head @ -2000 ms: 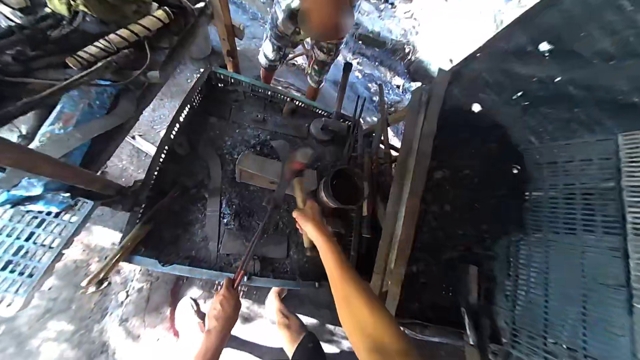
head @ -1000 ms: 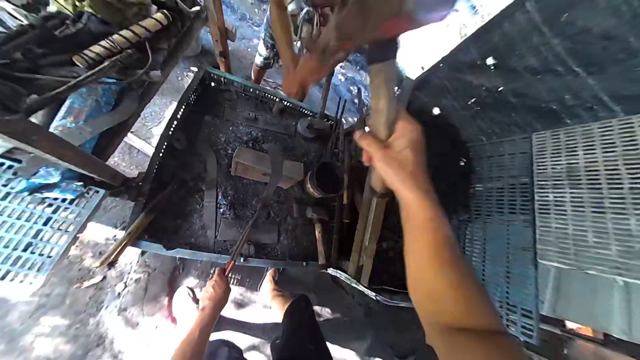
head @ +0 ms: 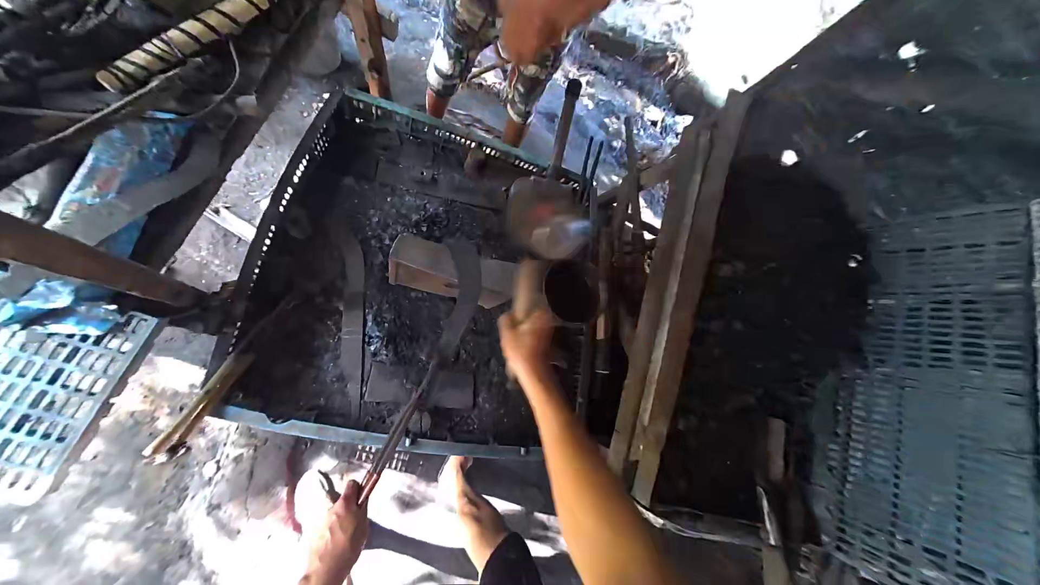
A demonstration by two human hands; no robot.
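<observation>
My left hand (head: 345, 524), at the bottom, is closed on the handles of long metal tongs (head: 406, 414). These reach up to a curved, flat, dark metal piece (head: 465, 284), which lies across a rectangular metal block (head: 422, 264) in the blackened tray. My right hand (head: 526, 335) grips the wooden handle of a hammer (head: 530, 288) just right of the block. The hammer head is blurred by motion, so contact with the metal cannot be told. A dark round container (head: 571, 292) stands close beside the hammer.
The tray's perforated rim (head: 455, 130) surrounds dark coal-like bits. Rods and long-handled tools (head: 605, 301) lie along its right side, near wooden beams (head: 674, 301). Another person in camouflage trousers (head: 463, 45) is beyond the tray. Plastic grates (head: 942, 390) (head: 69, 390) flank the area.
My right hand and the hammer, raised high at the right one second ago, are now low over the tray. The other person's arms no longer reach over the tray's far side.
</observation>
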